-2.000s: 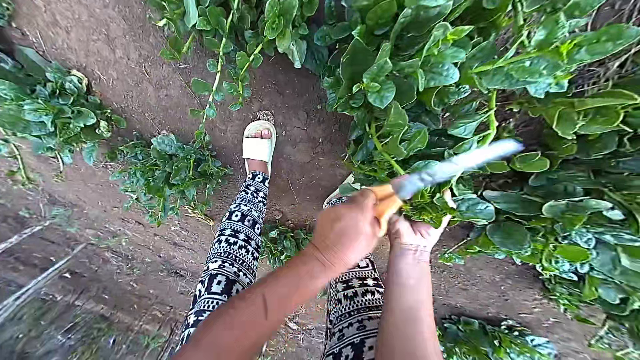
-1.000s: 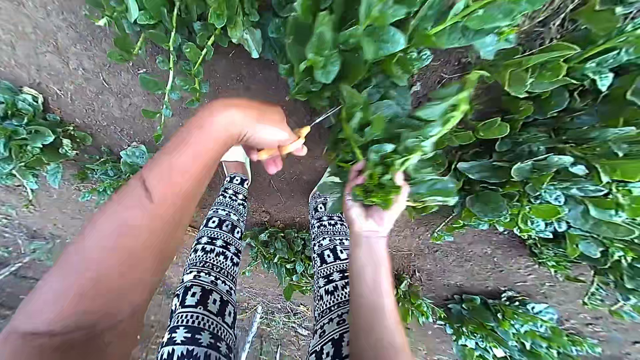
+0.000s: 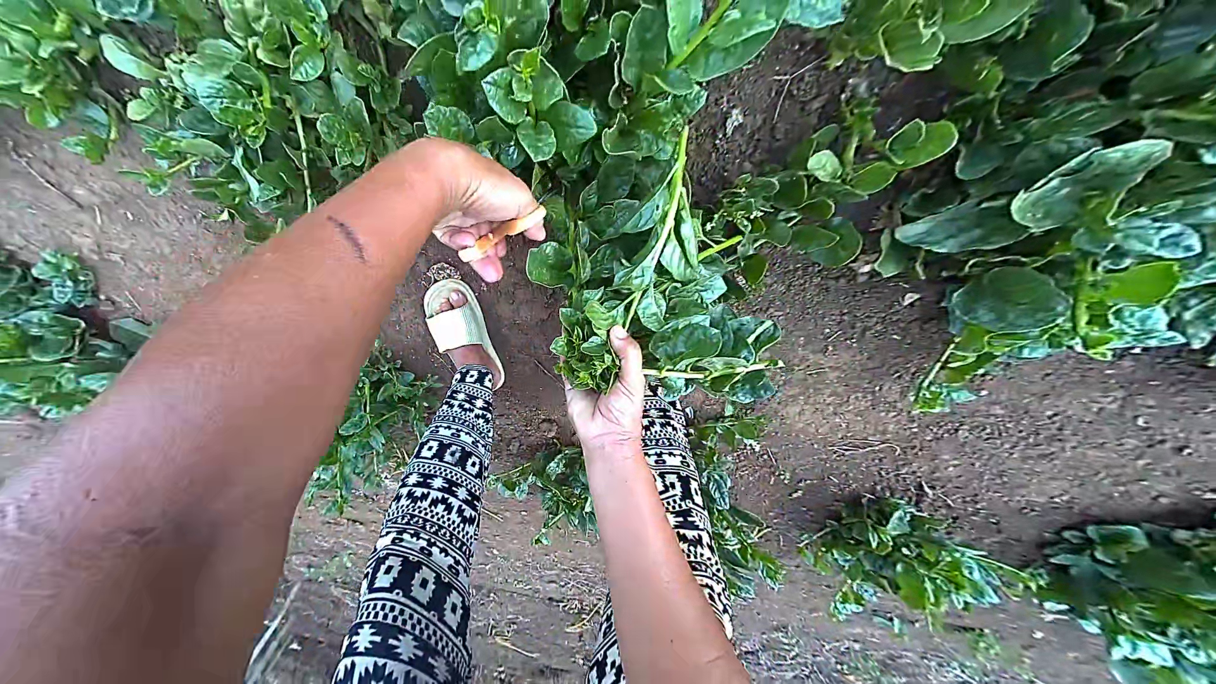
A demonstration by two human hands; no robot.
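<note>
My left hand [image 3: 489, 214], at upper centre left, grips the orange handle [image 3: 503, 235] of a knife; its blade is not visible among the leaves. Cupped palm up below it and to the right, my right hand [image 3: 610, 394] holds a bunch of leafy green stems [image 3: 591, 353], its thumb over them. A long pale-green stem [image 3: 672, 209] runs from above down to this bunch. Broad-leaved green plants [image 3: 541, 109] stand just beyond both hands. Whether the long stem is still rooted, I cannot tell.
Dense leafy plants [image 3: 1121, 209] spread along the top and right. Bare brown soil [image 3: 855, 380] lies between them and smaller plants [image 3: 912, 560] lower down. My legs in patterned trousers [image 3: 418, 560] and a foot in a light sandal [image 3: 461, 328] are below.
The knife blade, plainly visible two seconds ago, is now out of sight. My left hand has moved away from my right hand, which still holds greens. The view has shifted.
</note>
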